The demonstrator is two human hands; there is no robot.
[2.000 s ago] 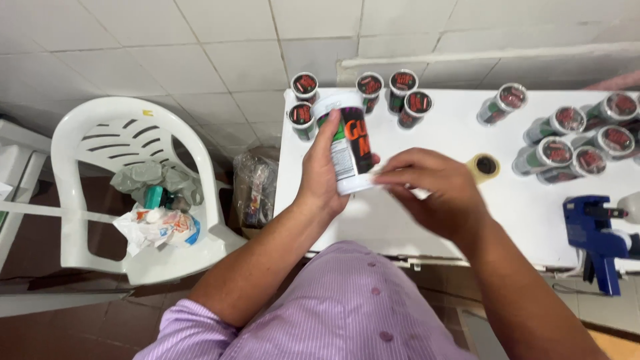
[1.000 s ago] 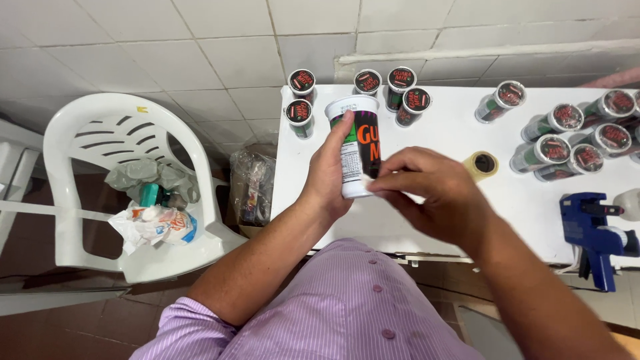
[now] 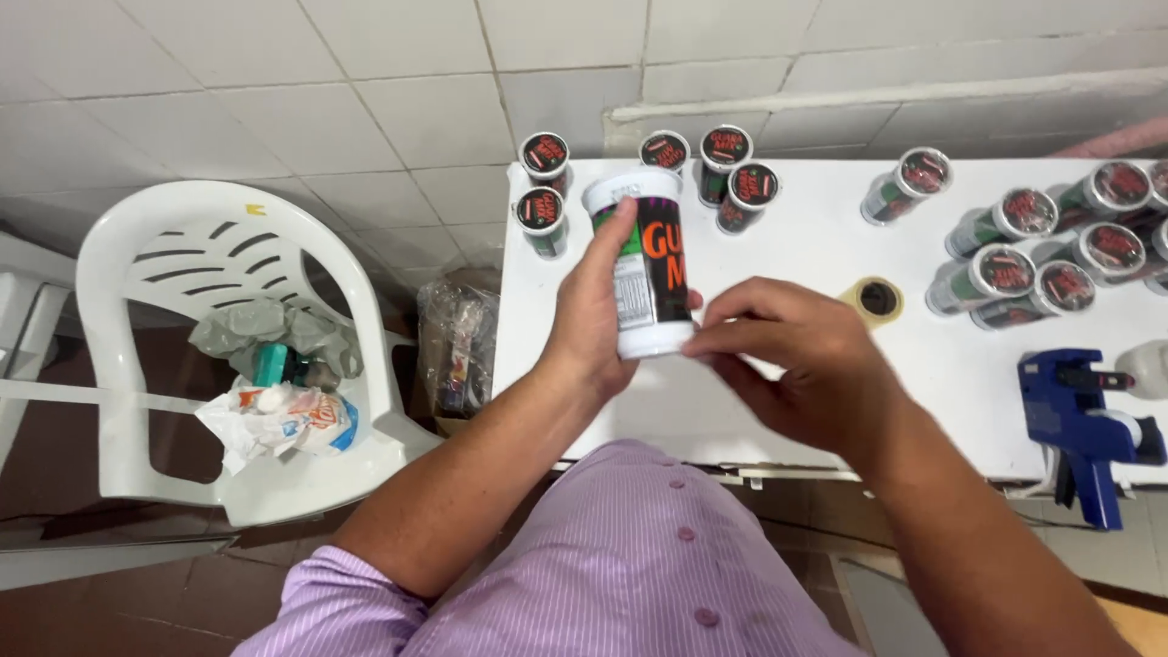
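Observation:
My left hand (image 3: 593, 306) is closed around a labelled plastic cup (image 3: 652, 265) with a white rim and white base, tilted over the white table (image 3: 602, 429). Its label is black and green with orange lettering. The fingertips of my right hand (image 3: 803, 365) are pinched at the lower right edge of the cup, by its base; whether they hold a bit of film or label there cannot be told. Beyond the cup stand several similar lidded cups (image 3: 727, 151). A roll of clear tape (image 3: 878, 299) lies to the right of the cup, just behind my right hand.
More wrapped cups (image 3: 1004, 271) are grouped at the right, with one cup (image 3: 912, 182) apart from them. A blue label gun (image 3: 1081, 429) lies at the right front. On the left, a white plastic chair (image 3: 100, 365) holds bags. A plastic-wrapped bundle (image 3: 456, 356) is beside the table's left edge.
My right hand has stayed at the cup's lower edge, its fingers shifting slightly and drawn in closer than two seconds ago. My left hand keeps its hold on the cup.

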